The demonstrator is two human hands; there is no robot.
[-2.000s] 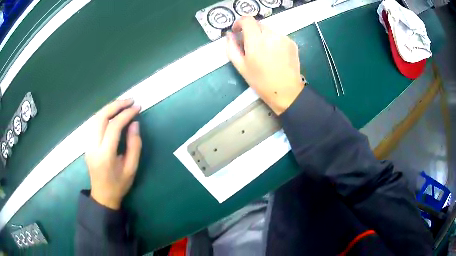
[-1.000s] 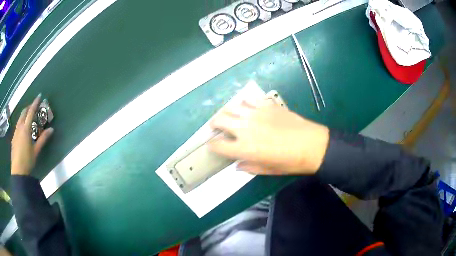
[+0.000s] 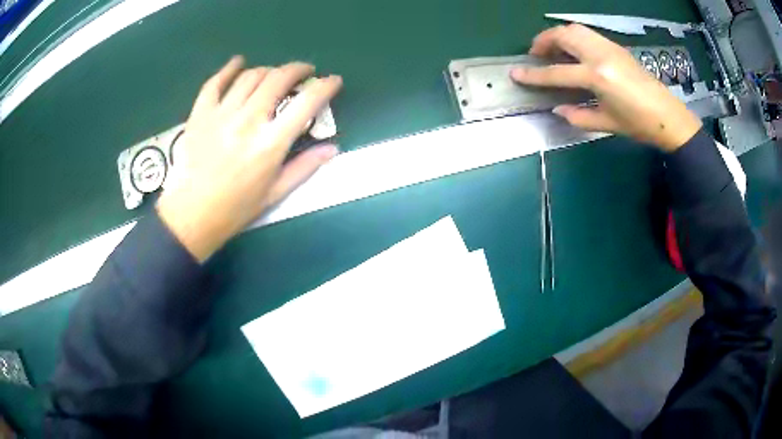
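Note:
My left hand (image 3: 244, 146) lies over a silver-grey fixture (image 3: 137, 182) with round ringed units in a row, its fingers around the right end; the hand hides the middle. My right hand (image 3: 596, 90) holds the flat grey work plate (image 3: 484, 93), thumb at the near edge and fingers on top. The plate is beyond the white rail, and its right part is hidden by the hand. White paper sheets (image 3: 377, 326) lie on the green bench with nothing on them.
Tweezers (image 3: 546, 223) lie right of the paper. The white rail (image 3: 403, 167) crosses the bench. Another fixture with round units (image 3: 669, 64) and metal machinery (image 3: 748, 77) are at the upper right, near a pointed metal guide (image 3: 617, 22). A small fixture (image 3: 12, 367) sits at the left edge.
My right hand has lifted the plate off the paper and carried it beyond the rail. My left hand has moved right, onto a fixture. The view has shifted.

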